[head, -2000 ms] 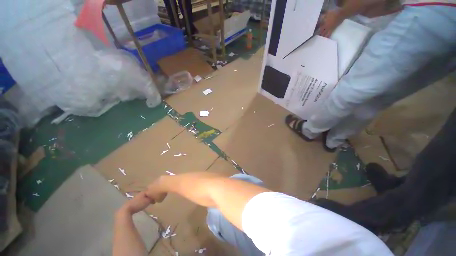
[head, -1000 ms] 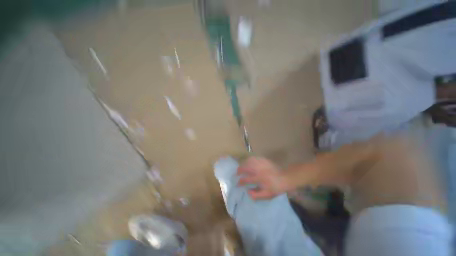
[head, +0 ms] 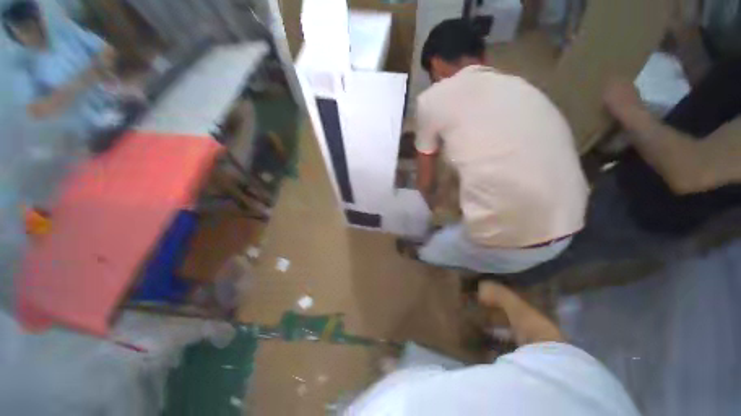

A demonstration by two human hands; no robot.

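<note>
My right hand (head: 491,293) shows small and blurred at the lower middle, beyond my white sleeve; I cannot tell whether its fingers are open or shut on anything. My left hand is not in view. A tall white printed carton (head: 375,122) with black panels stands open at the upper middle, beyond my hand and apart from it. A crouching person in a light shirt (head: 504,154) is beside it, with an arm reaching down near its lower right side.
A red-topped table (head: 122,219) stands at left, with a blue bin (head: 168,264) below it. Another person (head: 61,77) is behind it. At right, a person's arm (head: 662,150) is near a brown panel (head: 609,65). Flattened cardboard (head: 301,244) and scraps cover the green floor.
The view has swung up from the floor to the carton, table and people. My right hand has left my knee. My left hand, seen two seconds ago, is out of the picture.
</note>
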